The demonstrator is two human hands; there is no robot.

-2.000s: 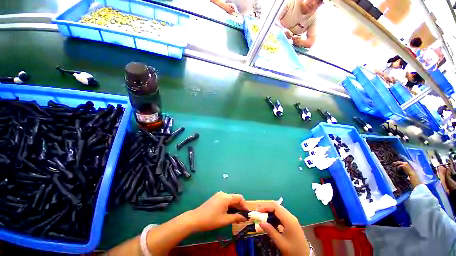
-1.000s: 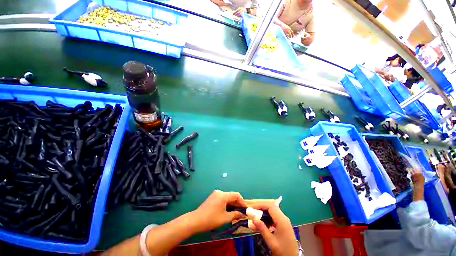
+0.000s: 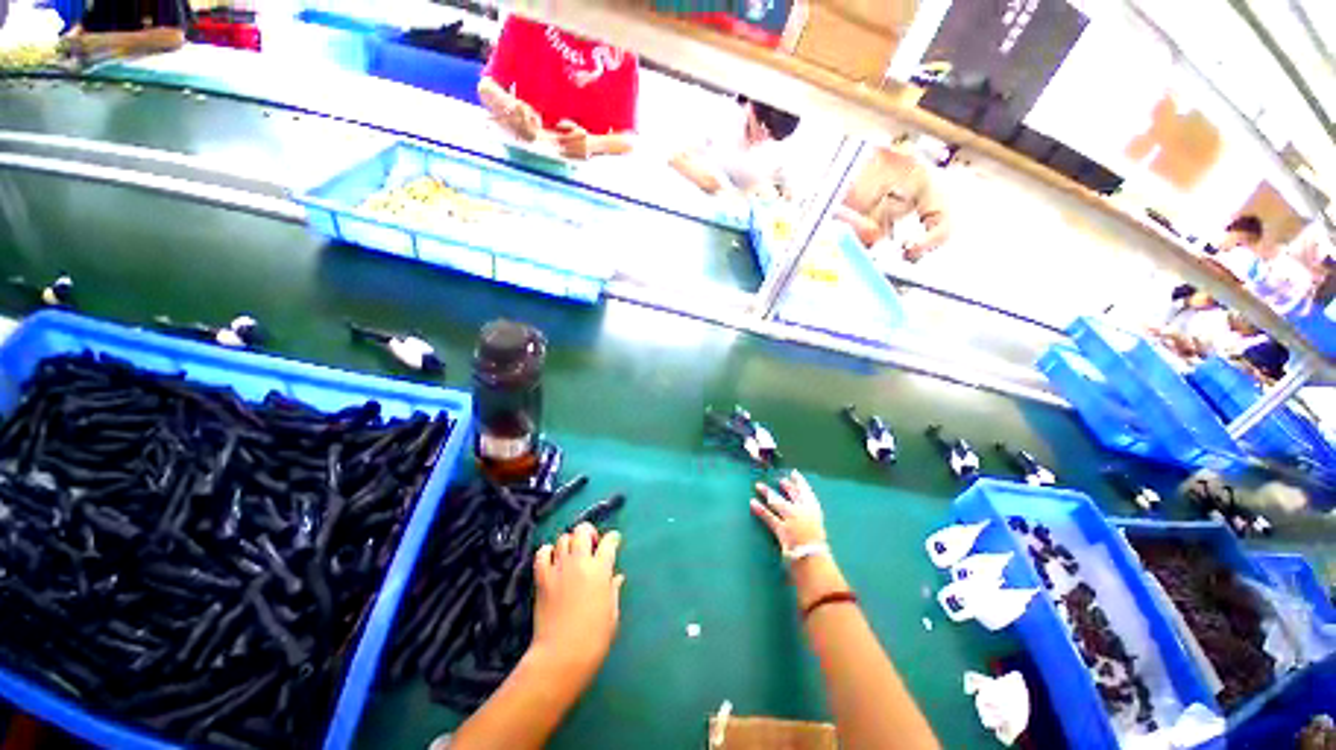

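Note:
My left hand (image 3: 576, 593) lies palm down at the right edge of the heap of loose black stems (image 3: 476, 586); its fingertips are beside a black stem (image 3: 598, 511), and what is under the fingers is hidden. My right hand (image 3: 793, 523) reaches forward over the green surface with its fingers apart and no piece visible in it. Just beyond its fingertips lies an assembled black piece with a white band (image 3: 753, 438). The brown block (image 3: 777, 733) is at the near edge, partly cut off by the frame.
The large blue tray of black stems (image 3: 384, 645) is at left, with a dark brown bottle (image 3: 509, 403) behind the heap. White squeeze bottles (image 3: 979, 586), a white wipe (image 3: 1001, 705) and a blue parts bin (image 3: 1011, 557) are at right. Several banded pieces (image 3: 876, 437) line the belt.
The view has tilted up. My hands have parted and moved forward from the block; the white-banded piece is out of them. A banded piece now lies beyond my right hand.

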